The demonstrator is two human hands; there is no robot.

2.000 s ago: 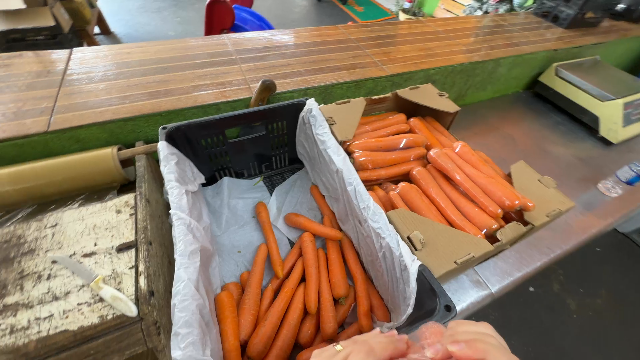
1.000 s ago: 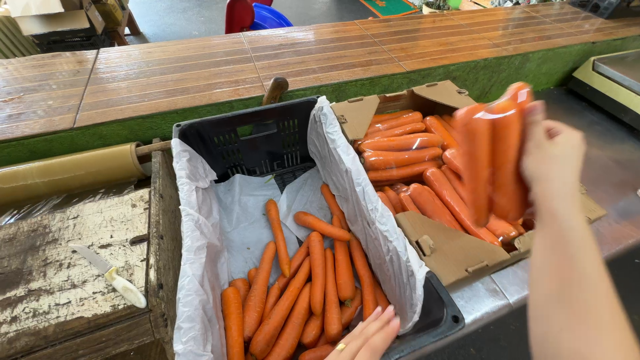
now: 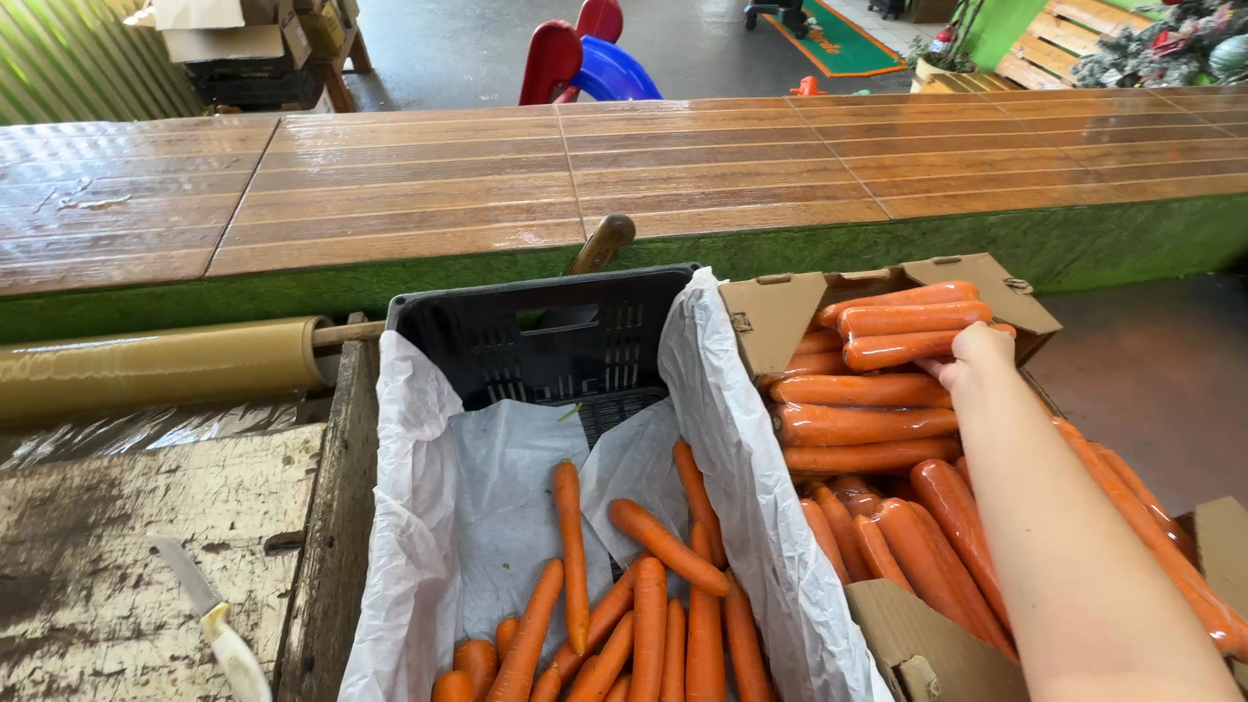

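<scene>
My right hand [image 3: 975,353] grips the right end of a plastic-wrapped pack of carrots [image 3: 912,320] at the back of the cardboard box [image 3: 926,639]. More wrapped carrots [image 3: 868,425] lie in rows below it, partly hidden by my forearm. Left of the box stands a black plastic crate [image 3: 546,336] lined with white paper [image 3: 512,478], with loose carrots [image 3: 648,624] toward its near end. My left hand is out of the picture.
At left, a serrated knife with a white handle [image 3: 234,653] lies on a worn wooden board [image 3: 146,526]. Behind it is a roll of plastic film [image 3: 156,366]. A wooden handle [image 3: 603,244] rises behind the crate. A tiled ledge [image 3: 419,185] runs across the back.
My right hand, which held up a wrapped pack a second ago, is now low over the back of the cardboard box with a pack. My left hand has left the view.
</scene>
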